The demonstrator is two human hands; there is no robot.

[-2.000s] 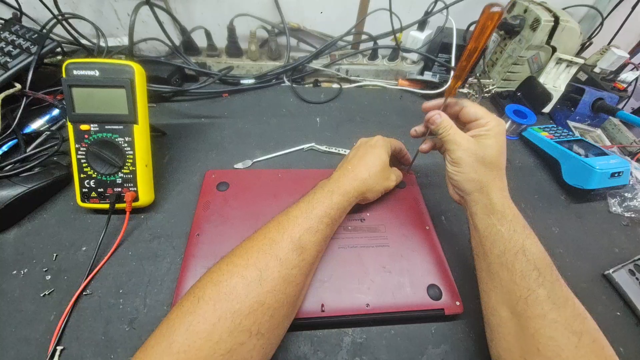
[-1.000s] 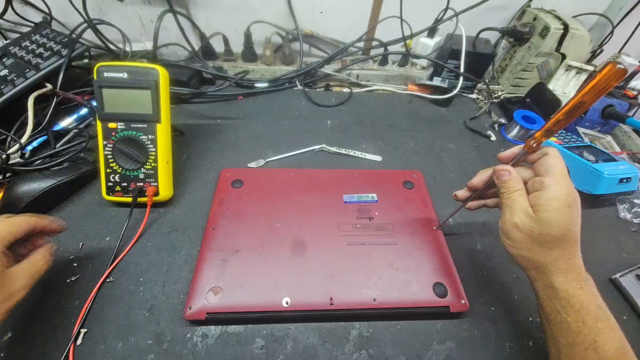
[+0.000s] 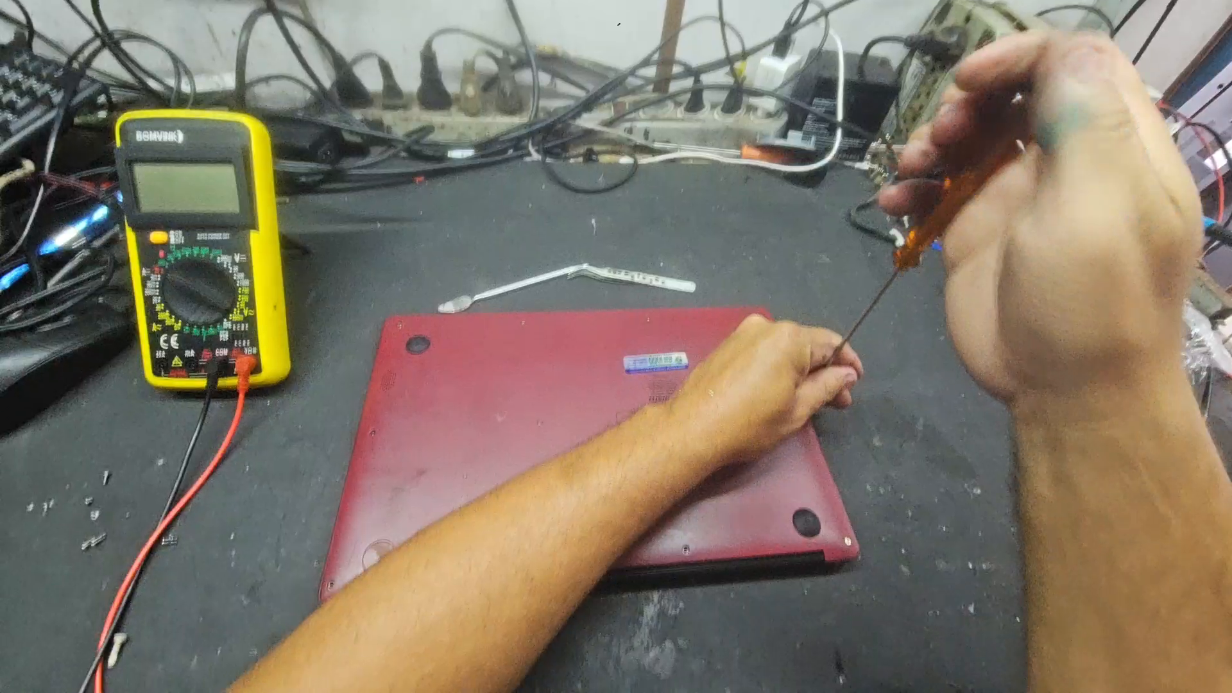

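A red laptop (image 3: 500,433) lies bottom side up on a dark work mat, with round black feet and a label bearing writing. My right hand (image 3: 1068,212) holds a screwdriver (image 3: 929,231) by its orange see-through handle, its thin shaft slanting down to the left. Over the laptop's right edge, my left hand (image 3: 770,380) pinches the lower end of that shaft between thumb and fingers. Whether a screw is at the tip is hidden by the fingers. A thin metal spudger-like tool (image 3: 577,274) lies just behind the laptop.
A yellow multimeter (image 3: 200,250) stands at the left, its red lead (image 3: 159,539) and black lead running forward. Small screws (image 3: 93,542) lie scattered near them. Cables and plugs in a power strip (image 3: 577,125) line the back, and a keyboard (image 3: 38,91) sits at the far left.
My left hand has come from the far left to the screwdriver's tip at the laptop's right edge. My right hand still holds the screwdriver, now with its palm turned differently.
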